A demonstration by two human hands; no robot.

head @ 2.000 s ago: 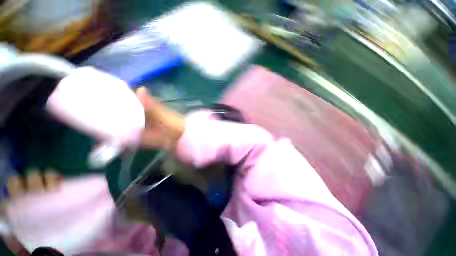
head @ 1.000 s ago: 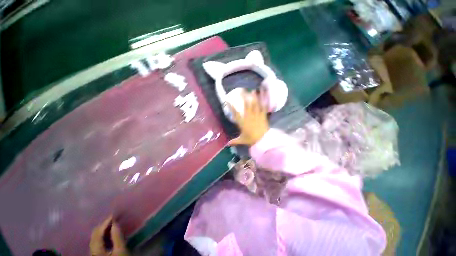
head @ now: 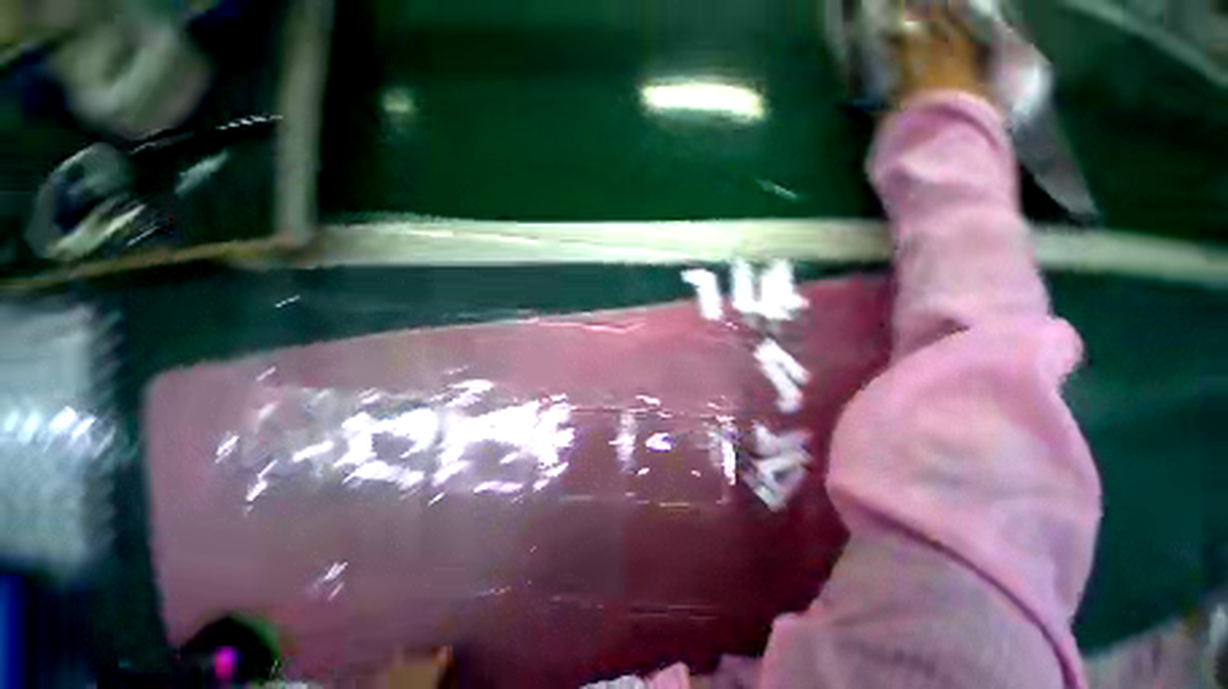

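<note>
My right arm in its pink sleeve reaches far forward. My right hand is small and blurred at the top edge, over a shiny, whitish, plastic-like bundle. Whether the fingers grip it cannot be told. A small skin-coloured patch at the bottom edge seems to be part of my left hand; the rest is cut off. The pink mat lies in front of me, with glare and shiny clear film on it. No headphones can be made out.
The black mouse with a pink glow is at the mat's lower left. A pale grid-like tray is at far left. A pale rail runs behind the mat, with a green surface beyond it.
The view has swung left, so the headphones and black pad are out of sight. My right hand has left the headphones and now reaches past the rail. My left hand is mostly out of view.
</note>
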